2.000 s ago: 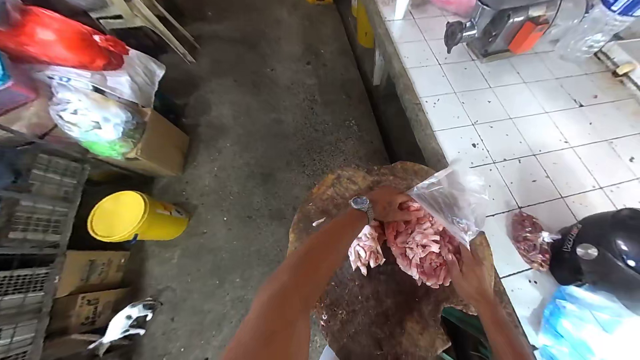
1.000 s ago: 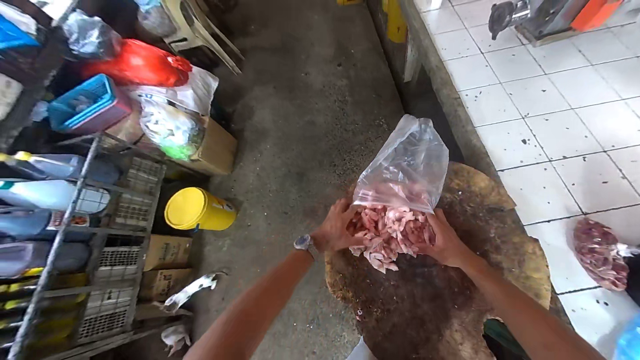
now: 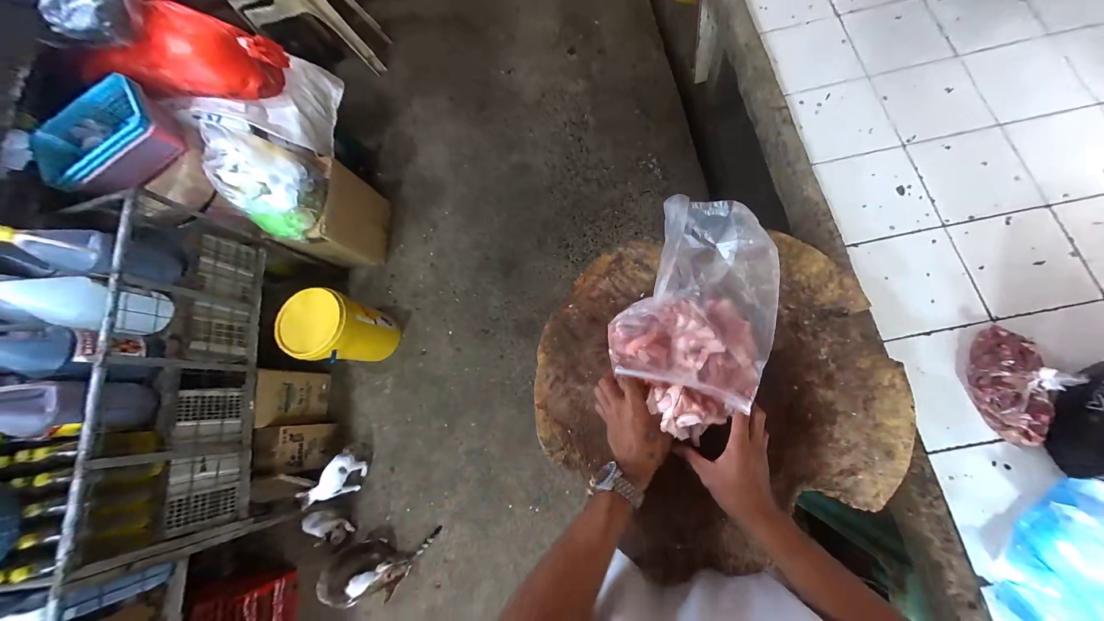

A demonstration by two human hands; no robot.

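A clear plastic bag point(image 3: 720, 259) lies on the round wooden chopping block point(image 3: 837, 379), its mouth toward me and much of the cut raw meat inside. Some pale pieces of meat point(image 3: 686, 412) stick out at the mouth. My left hand point(image 3: 636, 427), with a metal watch at the wrist, touches the left side of the bag's mouth and the meat. At the right corner of the mouth, my right hand point(image 3: 733, 461) rests with its thumb near the left hand. Whether the fingers pinch the plastic cannot be told.
A tiled counter point(image 3: 931, 172) runs along the right, bearing a tied bag of dark meat point(image 3: 1005, 384) and a blue plastic bag point(image 3: 1056, 543). On the floor at left are a yellow bucket point(image 3: 336, 326) and several cats point(image 3: 366, 573), beside a metal rack point(image 3: 108, 328) of bottles.
More of the meat is inside the bag than one second ago, when a wide heap lay at its mouth. My hands have come closer together on the near side of the meat.
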